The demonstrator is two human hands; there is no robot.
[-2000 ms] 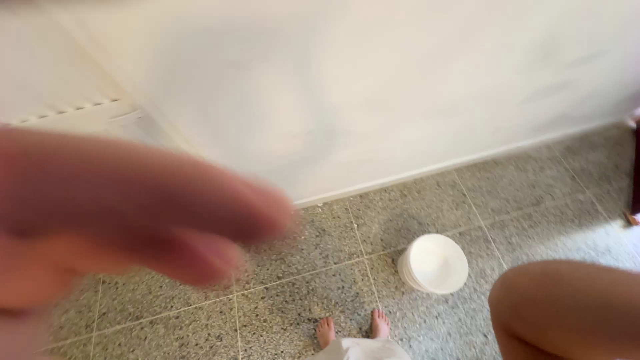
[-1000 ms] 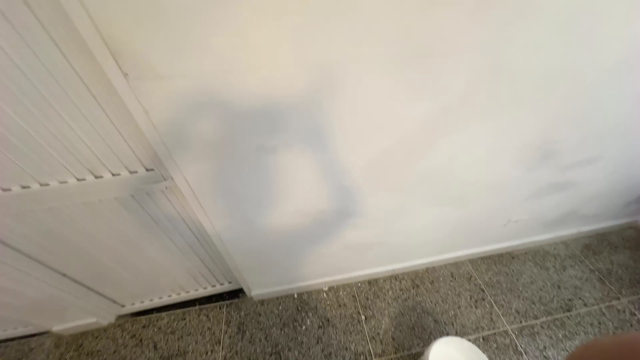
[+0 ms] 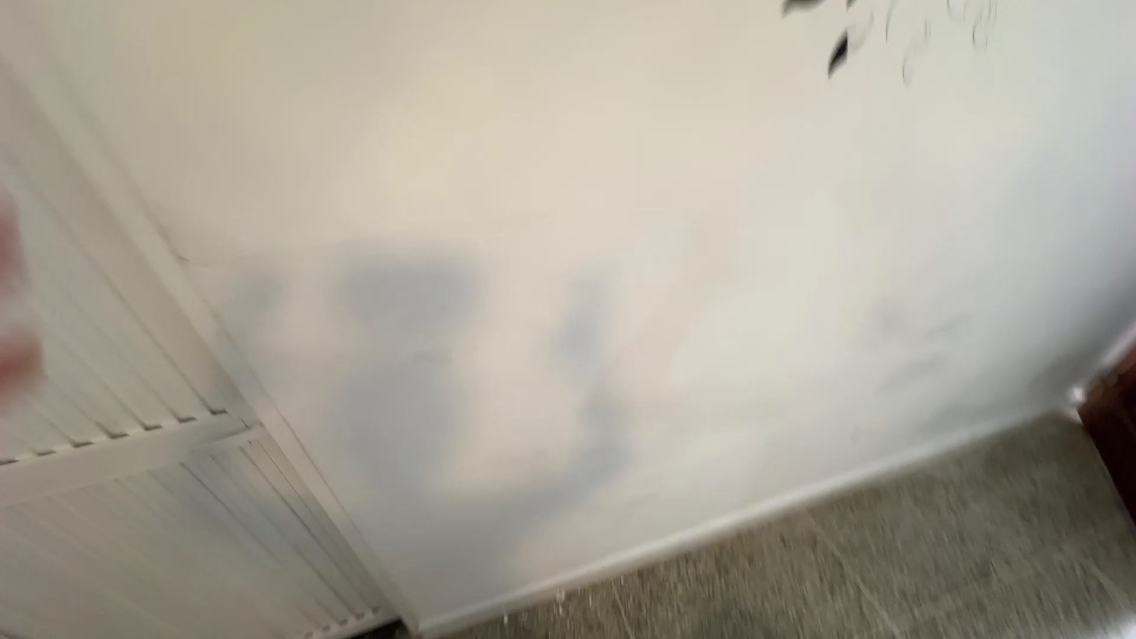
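Note:
A small, blurred part of my left hand (image 3: 16,311) shows at the left edge, in front of the white slatted door (image 3: 98,355). Most of that hand lies outside the frame, and whether it holds anything cannot be told. My right hand is out of sight. The white wall (image 3: 710,266) fills most of the view and carries soft grey-blue shadows. Dark leaf-shaped decorations (image 3: 839,53) mark its upper right part.
Below the wall runs a white baseboard (image 3: 728,532), with the speckled tiled floor (image 3: 932,541) in front of it. A dark reddish-brown object (image 3: 1114,426), perhaps furniture, stands at the right edge.
The view has swung up, so the white bucket seen on the floor earlier is out of frame. Part of my left hand has come in at the left edge since one second ago.

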